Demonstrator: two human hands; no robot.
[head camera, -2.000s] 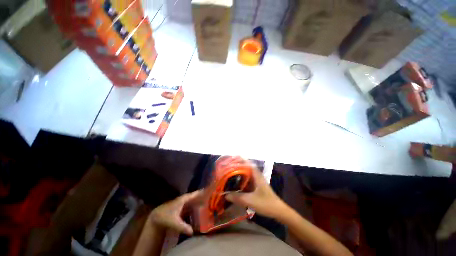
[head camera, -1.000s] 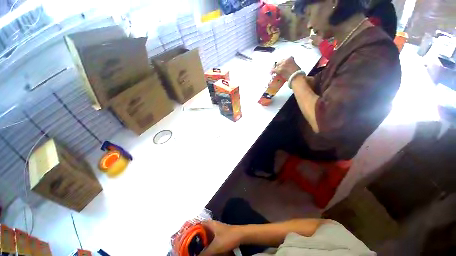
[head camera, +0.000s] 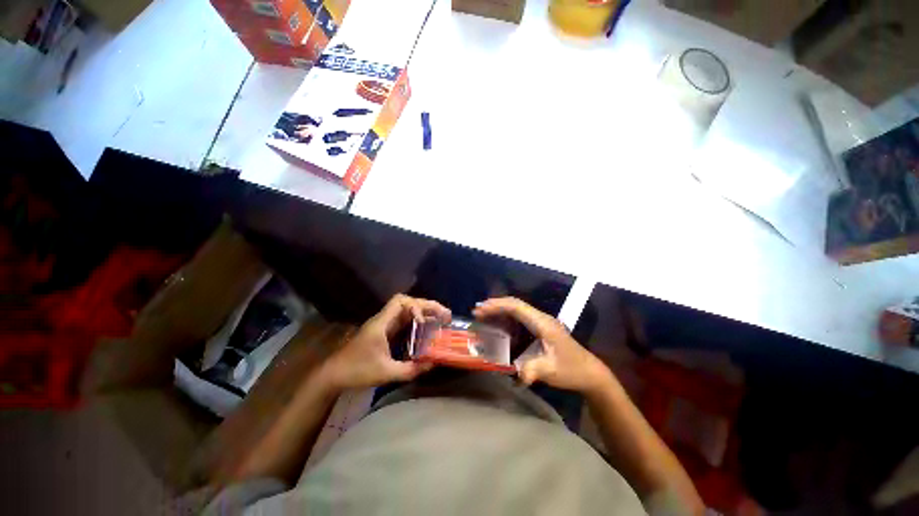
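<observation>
An orange-red product in clear plastic is held over my lap, in front of the bench edge. My left hand grips its left end. My right hand grips its right end. Its orange part shows through the clear front; the underside is hidden. A white-faced colour box with dark product pictures and orange-red sides lies flat on the bench, ahead and to the left of my hands.
Stacked orange boxes stand at the back left. A yellow tape roll, a pale tape roll and a small dark strip are on the bench. A black-orange box stands right. An open floor carton is lower left.
The view has swung back from the right to the bench front, and the other person is out of view. The product is now held level between both hands over my lap.
</observation>
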